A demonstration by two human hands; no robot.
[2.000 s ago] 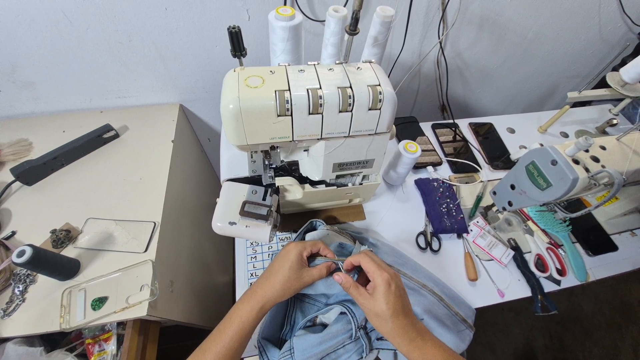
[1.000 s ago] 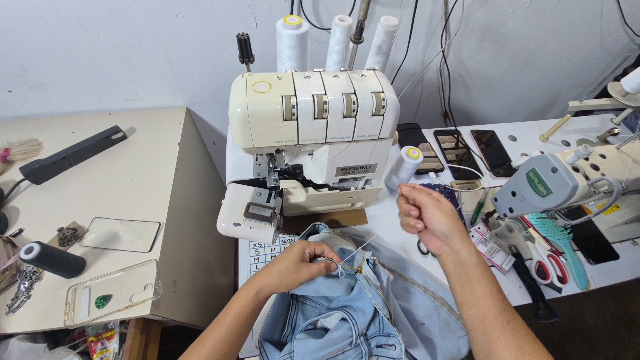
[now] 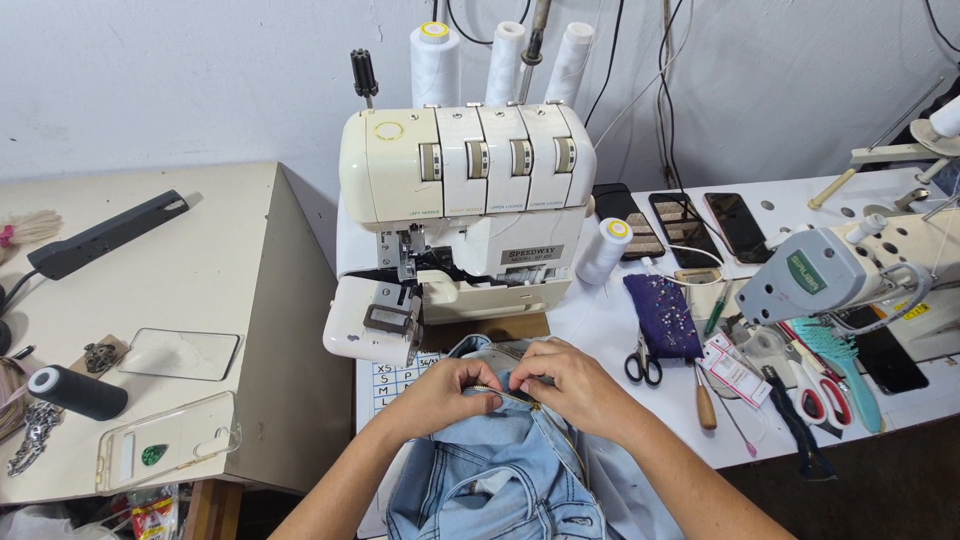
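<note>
Light blue denim jeans (image 3: pixel 480 457) lie bunched in front of a white Speedway overlock machine (image 3: pixel 480 195). My left hand (image 3: pixel 442 394) pinches the fabric at the end of a brass zipper (image 3: pixel 504 392) between thumb and fingers. Just right of it, my right hand (image 3: pixel 566 382) has its fingertips on the denim beside the same zipper; whether a needle or thread is between them is too small to tell. The machine's front cover (image 3: pixel 371 319) is swung out, showing the loopers. A paper size chart (image 3: pixel 386 382) is partly under the jeans.
Right of the jeans lie black-handled scissors (image 3: pixel 643 364), a purple pincushion (image 3: pixel 664 315), a wooden-handled awl (image 3: pixel 704 401), red-and-white scissors (image 3: pixel 821 394) and a turquoise hairbrush (image 3: pixel 847 367). A Siruba sewing machine (image 3: pixel 810 277) stands at right. At left, a side table (image 3: pixel 247 262) holds a dark thread cone (image 3: pixel 79 391) and a clear phone case (image 3: pixel 169 442).
My right hand, raised with a strand of thread pulled taut one second ago, has come down beside my left hand at the zipper. My left hand still holds the denim.
</note>
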